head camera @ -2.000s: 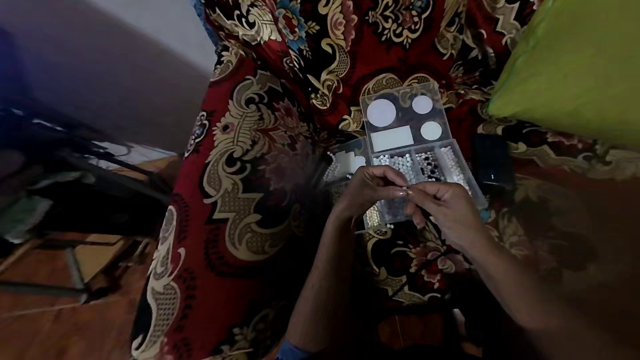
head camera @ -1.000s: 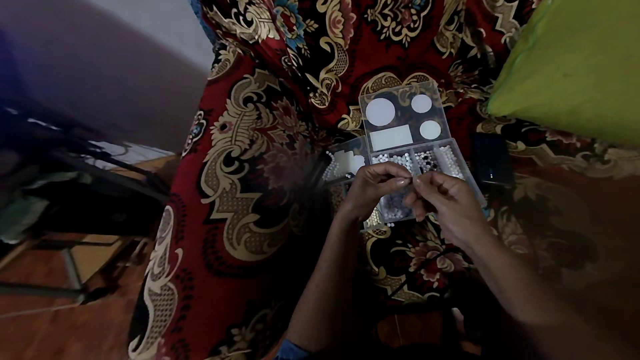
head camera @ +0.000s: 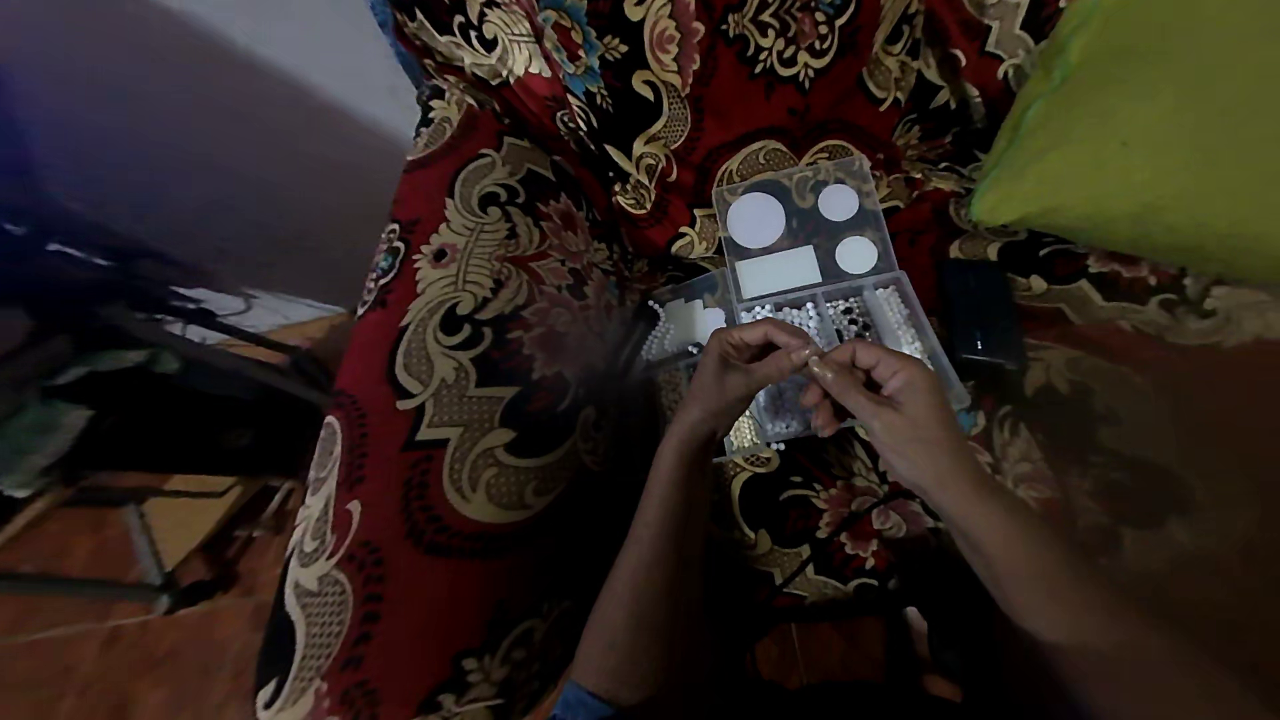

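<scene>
My left hand [head camera: 742,372] and my right hand [head camera: 885,398] meet fingertip to fingertip over an open clear plastic compartment box [head camera: 948,372]. Thumb and forefinger of each are pinched together; whatever tiny thing they may hold is too small to make out. Behind my fingers the compartments hold white beads [head camera: 797,318], dark and light beads [head camera: 850,318] and cream beads [head camera: 902,322]. The raised clear lid [head camera: 795,212] bears round and rectangular white stickers. Left of it lies a second clear case [head camera: 700,292] with a string of white beads [head camera: 658,330]. Gold beads [head camera: 745,432] show below my left hand.
A red, black and gold patterned cloth [head camera: 480,330] covers the seat under the boxes. To the right of the box lies a dark rectangular object [head camera: 984,312], with a green cushion [head camera: 1150,140] above it. A metal-legged piece of furniture [head camera: 145,540] stands at the left.
</scene>
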